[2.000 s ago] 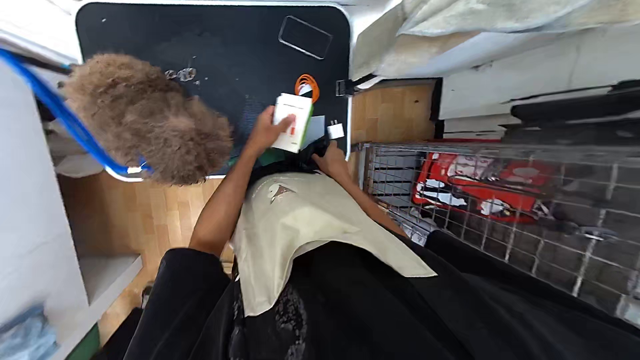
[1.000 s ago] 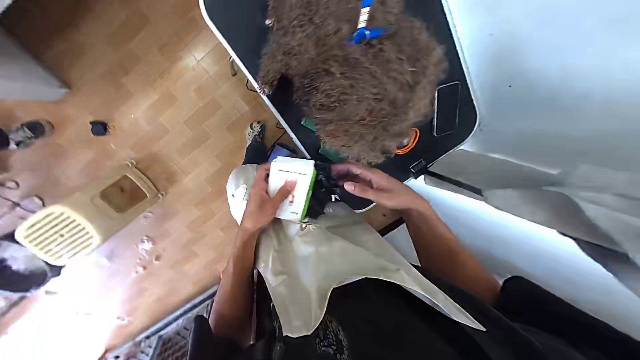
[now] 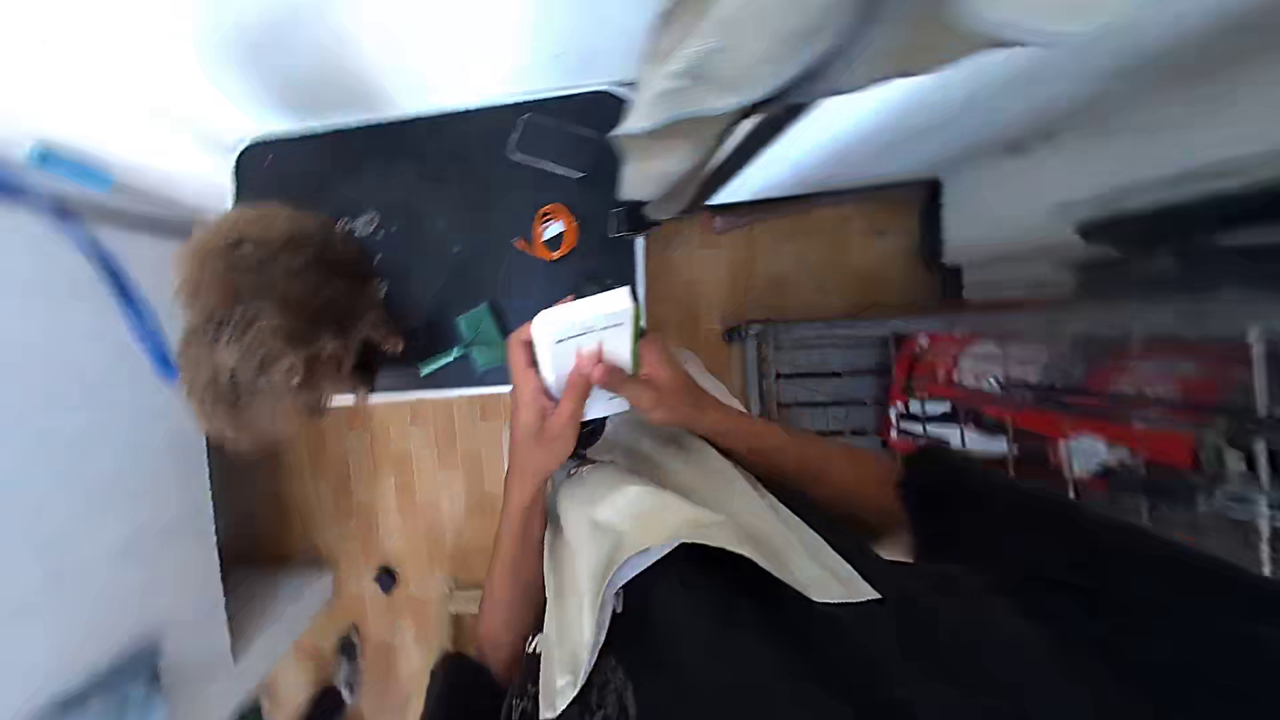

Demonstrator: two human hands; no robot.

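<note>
Both of my hands hold a small white box (image 3: 590, 335) with a green side, above the near edge of a black table (image 3: 450, 180). My left hand (image 3: 548, 405) grips its left side, and my right hand (image 3: 650, 385) its right side, with the thumbs meeting on the front. The box bears printed writing. Left of it on the table lies a green piece (image 3: 482, 338), its kind unclear. A coiled orange cable (image 3: 548, 232) is beyond the box. A pale cloth (image 3: 670, 490) lies over my lap.
A brown furry mass (image 3: 280, 320) covers the table's left end. A phone-like flat object (image 3: 555, 145) lies at the back. To the right stands a wire rack (image 3: 820, 375) with red items (image 3: 1050, 400). Grey-white fabric (image 3: 740, 70) hangs at upper right.
The view has swung strongly. Two seconds ago my right hand was beside a white plug-like piece; now it is on the box. My left hand has kept hold of the box throughout.
</note>
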